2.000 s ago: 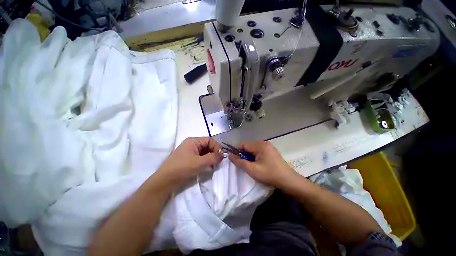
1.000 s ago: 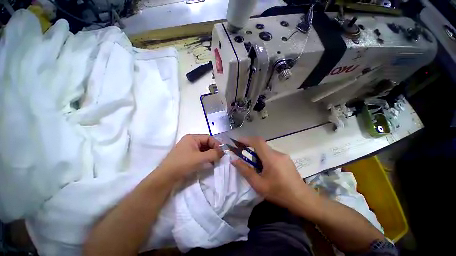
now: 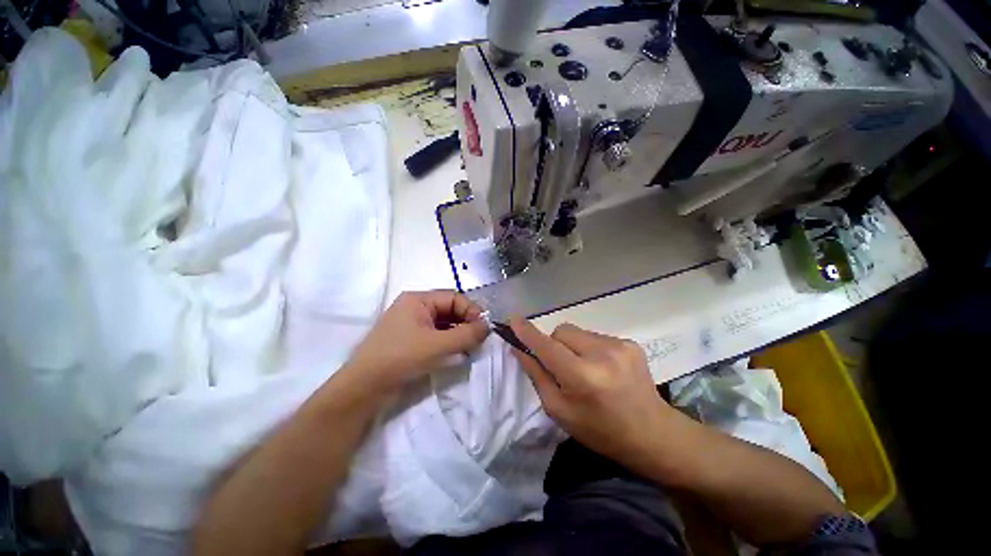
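Note:
A white garment [image 3: 467,467] hangs from the front edge of the machine table over the lap. My left hand [image 3: 418,337] pinches its top edge between thumb and fingertips. My right hand [image 3: 592,380] is closed around dark thread snips [image 3: 513,338]; mostly hidden by the fingers, their blades point at the pinched edge beside my left fingertips. A tiny white bit shows at the pinch, too small to make out.
The sewing machine [image 3: 609,119] stands behind the hands, its bed plate [image 3: 465,255] just beyond my left fingertips. A white garment heap [image 3: 141,261] lies left. A short black object [image 3: 433,155], a green dish [image 3: 817,261] and a yellow bin [image 3: 842,413] also show.
My right hand has turned over the snips, so their handle and open blades, seen a second ago, are now mostly covered. My left hand keeps its pinch in nearly the same place.

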